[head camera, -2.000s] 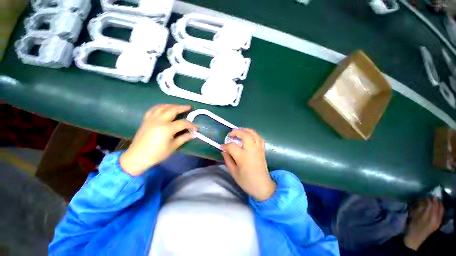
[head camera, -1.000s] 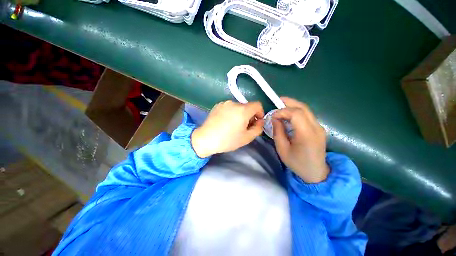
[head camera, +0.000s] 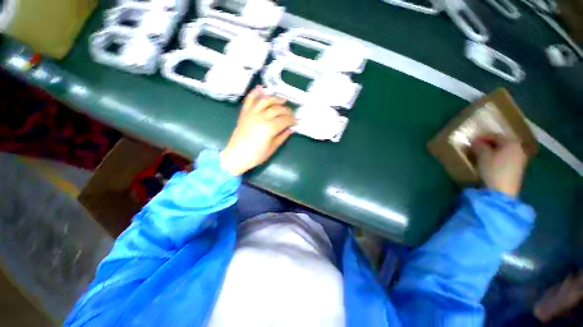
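Note:
White plastic housings (head camera: 326, 91) lie overlapping in rows on the green bench. My left hand (head camera: 261, 131) is at the nearest housing (head camera: 321, 122) of the right-hand row and covers its looped end; whether the fingers grip it is unclear. My right hand (head camera: 498, 161) reaches into the small open cardboard box (head camera: 452, 155). Its fingertips are in the box among pale, shiny contents (head camera: 476, 125) and are blurred, so I cannot tell if they hold a piece.
More white housings (head camera: 495, 60) lie beyond the white line (head camera: 415, 66). A yellow block (head camera: 51, 25) is at the upper left. A floor carton (head camera: 110, 185) with red and black items is below the bench edge. Part of another person's hand (head camera: 560, 299) shows at the lower right.
The hands have moved apart from the housing they both held. My left hand is now at the right-hand row, and my right hand has moved right into the box. The view has shifted.

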